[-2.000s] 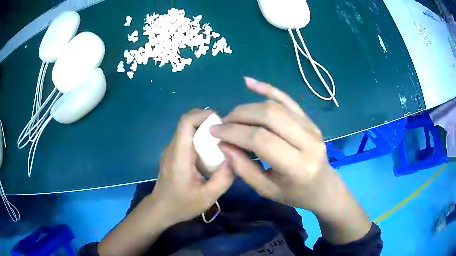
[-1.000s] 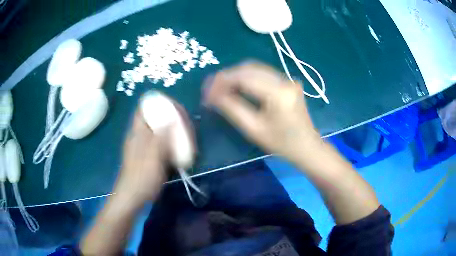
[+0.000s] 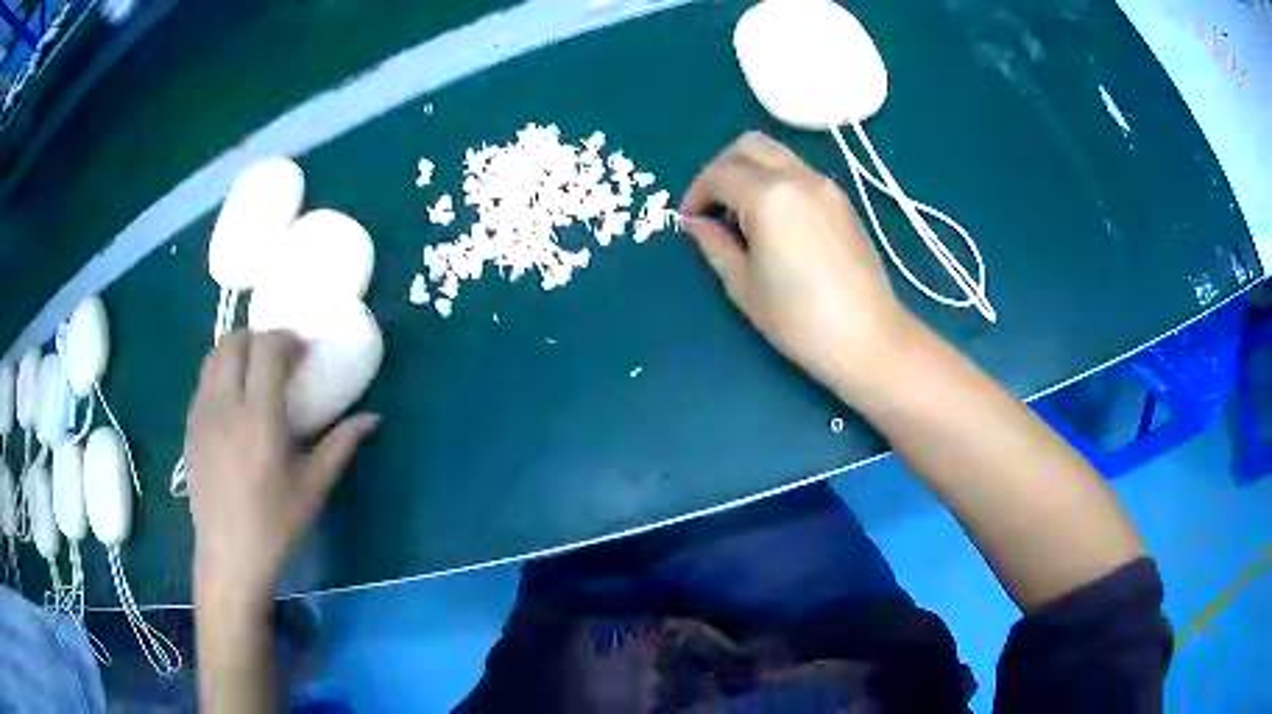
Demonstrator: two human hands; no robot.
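Note:
Three white oval devices lie clustered on the green table at left. My left hand (image 3: 258, 446) reaches over the nearest device (image 3: 338, 366), fingers at its left side and thumb by its lower edge; whether it grips is unclear. The hand hides the cords partly. A loose heap of small white plugs (image 3: 537, 202) lies in the middle. My right hand (image 3: 795, 265) is at the heap's right edge, thumb and forefinger pinched on a tiny white plug (image 3: 675, 219).
Several white devices with cords (image 3: 106, 485) lie at far left by the table edge. A wide white device (image 3: 809, 63) with a looped cord lies beyond my right hand. A tiny pale ring (image 3: 837, 426) lies near the front edge. Blue stools (image 3: 1151, 405) stand at right.
My left hand has moved left to the device cluster and no longer shows the device it held. My right hand has moved to the heap's right edge. The view has shifted left.

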